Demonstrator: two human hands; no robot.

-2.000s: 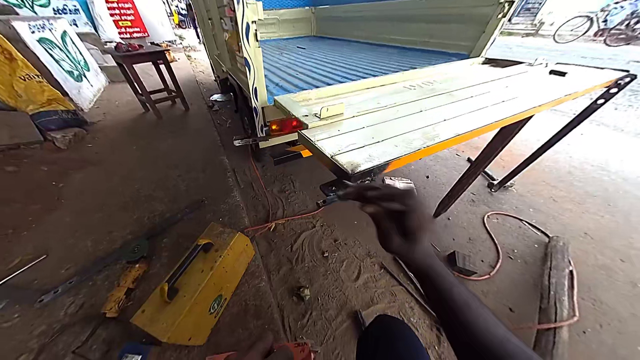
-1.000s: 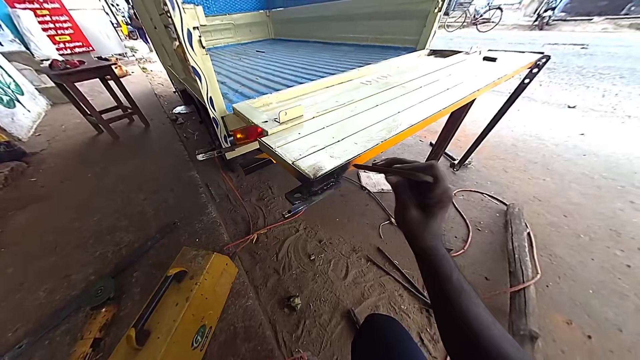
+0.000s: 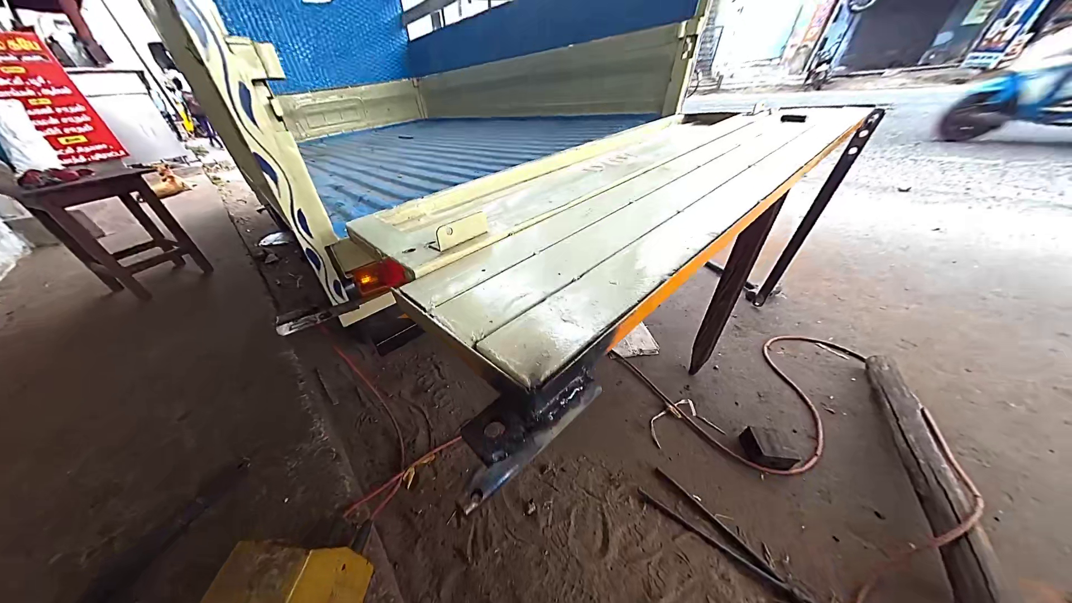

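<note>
Neither my left hand nor my right hand shows in the head view now. A cream metal tailgate point(image 3: 578, 251) with an orange lower edge lies folded down level behind the truck's blue ribbed cargo bed point(image 3: 469, 155). At its near corner is a dark steel bracket point(image 3: 523, 427) with a hole in the plate. Dark metal bars point(image 3: 737, 285) stand under the far part of the tailgate. A lit tail lamp point(image 3: 377, 276) sits by the bed's left corner.
A yellow metal toolbox point(image 3: 289, 574) lies at the bottom left. A wooden post point(image 3: 930, 477), a reddish cable point(image 3: 816, 410), a dark block point(image 3: 769, 447) and thin rods point(image 3: 720, 532) lie on the ground. A wooden stool point(image 3: 117, 222) stands left; a blue motorcycle point(image 3: 988, 105) is on the road.
My right hand, seen near the tailgate's corner with a thin object in its fingers, has left the view. The blue motorcycle has appeared on the road. The view has shifted closer to the tailgate.
</note>
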